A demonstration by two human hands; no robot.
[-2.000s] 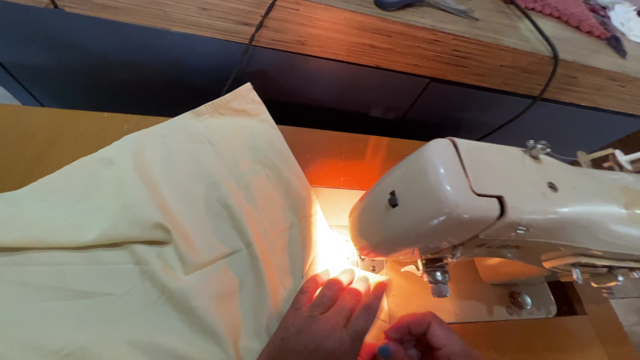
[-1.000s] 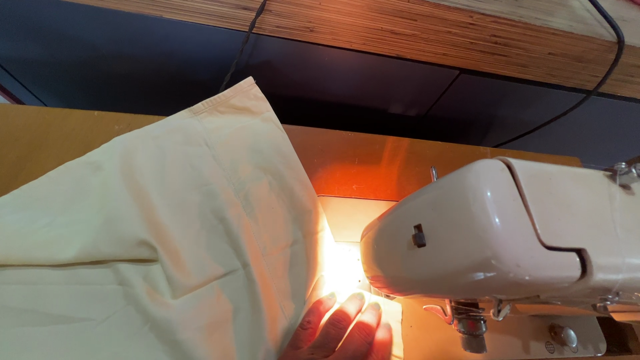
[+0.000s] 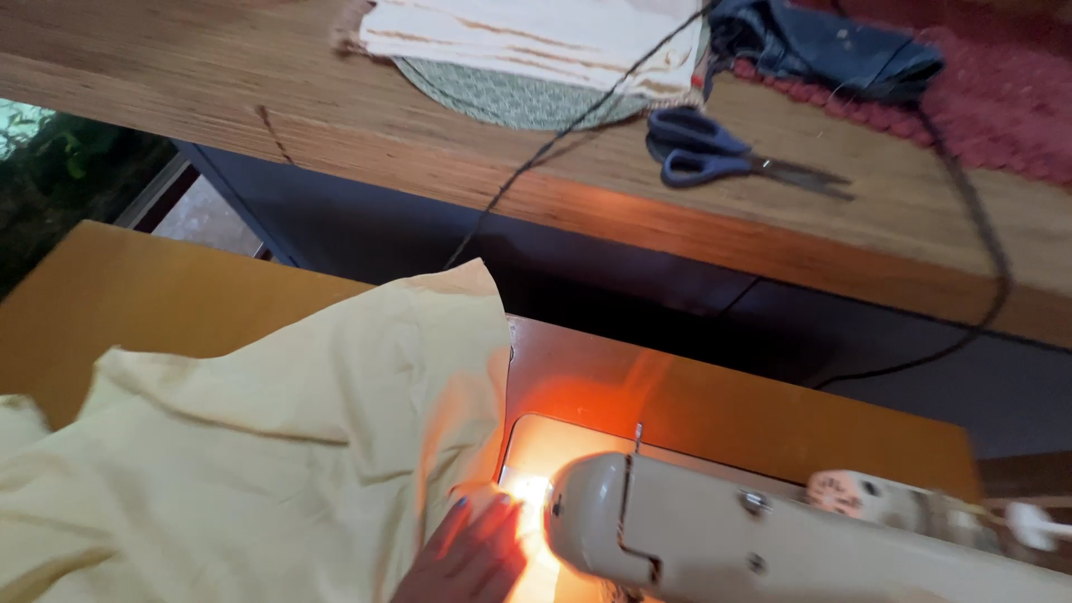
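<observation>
Pale yellow fabric (image 3: pixel 251 452) spreads over the left of the wooden sewing table, its raised corner pointing toward the back. At the bottom centre my left hand (image 3: pixel 473 548) rests on the fabric's right edge, fingers pointing at the lit needle area; whether it pinches the cloth is unclear. Just right of that hand is the head of a cream sewing machine (image 3: pixel 687 523), its lamp glowing on the bed (image 3: pixel 544 444). The needle and presser foot are hidden under the head. My right hand is out of view.
Behind the sewing table runs a wooden counter (image 3: pixel 469 167) bearing blue-handled scissors (image 3: pixel 703 151), folded white cloths (image 3: pixel 528 38) on a green round mat (image 3: pixel 502 92), dark blue fabric (image 3: pixel 837 50) and a red textile (image 3: pixel 988 100). A black cord (image 3: pixel 992 243) hangs over the counter's edge.
My right hand, seen beside the left two seconds ago, has left the view. The view has shifted strongly, showing more of the counter.
</observation>
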